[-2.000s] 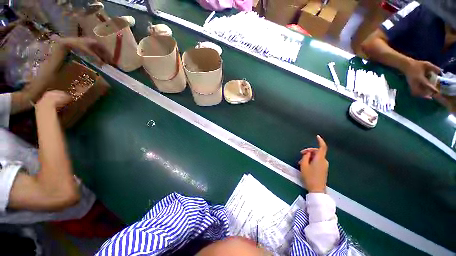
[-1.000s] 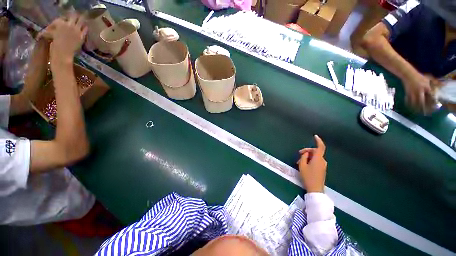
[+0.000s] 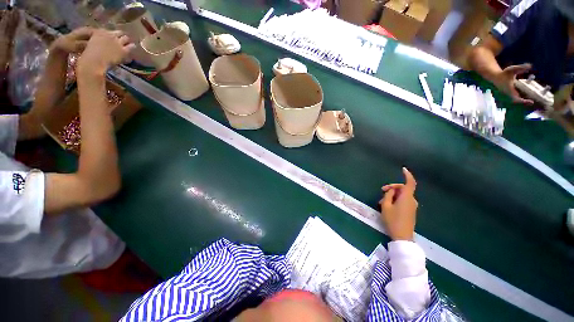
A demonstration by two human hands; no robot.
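My right hand (image 3: 399,204) is over the near rail, palm empty as far as I see, index finger raised and the others curled. My left hand is not in view; only the striped left sleeve shows at the bottom. Label sheets (image 3: 324,251) lie fanned in front of me, partly covered by the right sleeve. Beige cup-shaped housings with brown bands stand on the belt, the nearest one (image 3: 294,116) up and left of my hand. A beige base piece (image 3: 334,127) lies beside it, on its right.
A pale metal rail (image 3: 283,165) crosses the bench. At left a person's hands are above an open cardboard box (image 3: 123,107) of copper-coloured bits. White tubes (image 3: 475,108) lie beyond the far rail. At top right another person holds a pale base-like piece (image 3: 535,92).
The housings and beige base pieces have moved right along the belt. The white base part by the far rail is gone from there. My right hand has stayed nearly still.
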